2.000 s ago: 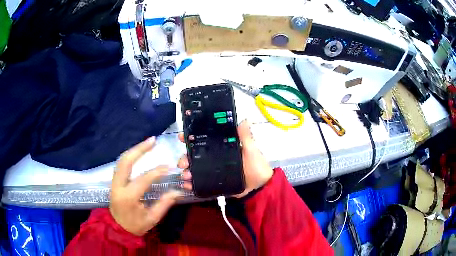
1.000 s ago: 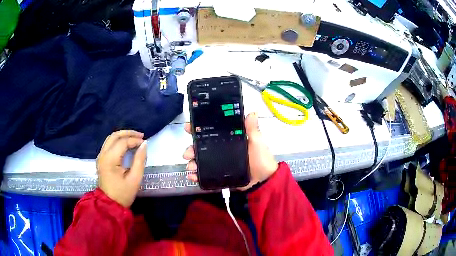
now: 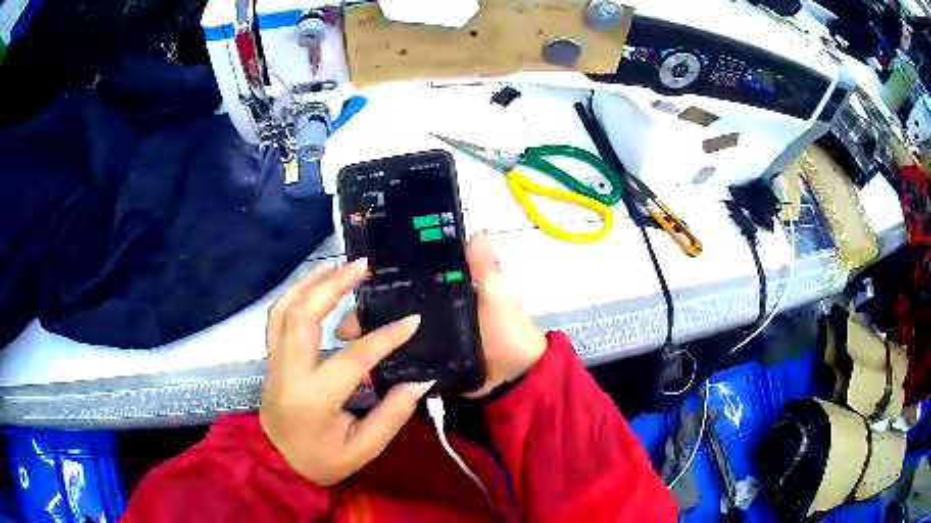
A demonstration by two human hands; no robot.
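Note:
A black smartphone (image 3: 413,296) with a lit dark screen is held upright in my right hand (image 3: 505,317), over the table's front part. A white charging cable (image 3: 449,444) runs down from its bottom. My left hand (image 3: 332,383) is over the phone's lower left, fingers spread, fingertips at or just above the screen; contact cannot be told. Dark navy cloth (image 3: 153,215) lies on the table at the left, reaching near the needle. The presser foot (image 3: 291,169) of the white sewing machine (image 3: 459,92) shows just behind the phone's upper left.
Scissors (image 3: 559,217) with green and yellow handles lie right of the phone. Orange-handled snips (image 3: 669,225) lie beside them. A black cord (image 3: 658,276) crosses the table edge. Tan and black rolled bundles (image 3: 832,460) sit on blue material at lower right.
My left hand has moved right and over the phone, its fingers now spread at the screen. The phone stays in my right hand. The whole view has shifted slightly.

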